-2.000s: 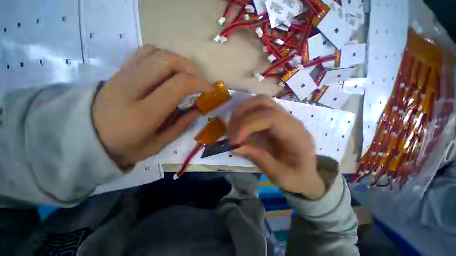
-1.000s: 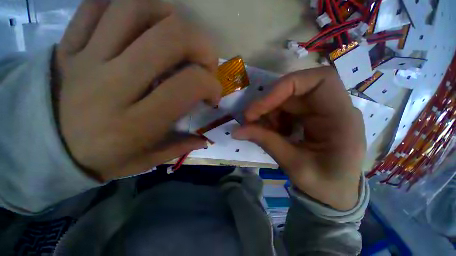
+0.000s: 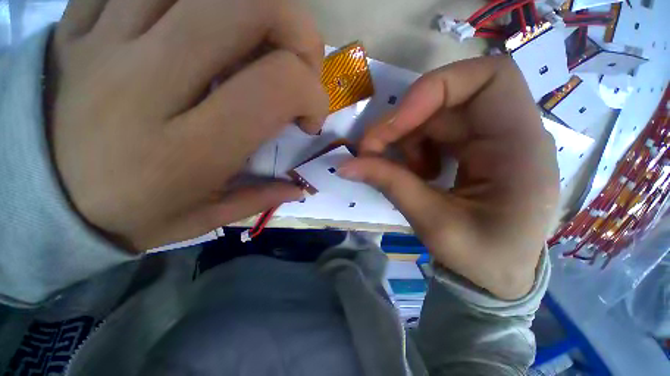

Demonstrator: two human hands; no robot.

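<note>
My left hand [image 3: 195,110] grips an amber flex circuit [image 3: 348,78] between its fingers; the striped piece sticks out to the right. My left thumb also touches the wire end of a second flex circuit, whose orange edge shows under a white adhesive pad [image 3: 328,167] with a small dark square. My right hand [image 3: 470,154] pinches the pad's right side between thumb and forefinger. Red and black lead wires [image 3: 264,218] with a white connector [image 3: 246,236] hang below my left thumb. My fingers hide parts of both pieces.
A white dotted adhesive sheet [image 3: 375,209] lies under my hands at the bench edge. Labelled units [image 3: 540,60] with red wires lie beyond, at the upper right. Unlabelled units [image 3: 613,202] and clear plastic [image 3: 635,268] are at the right. A blue frame [image 3: 569,334] stands below.
The white pad, held at my right fingertips, now lies over the lower orange piece. That piece earlier showed its bare amber face. Both hands have come closer to the camera.
</note>
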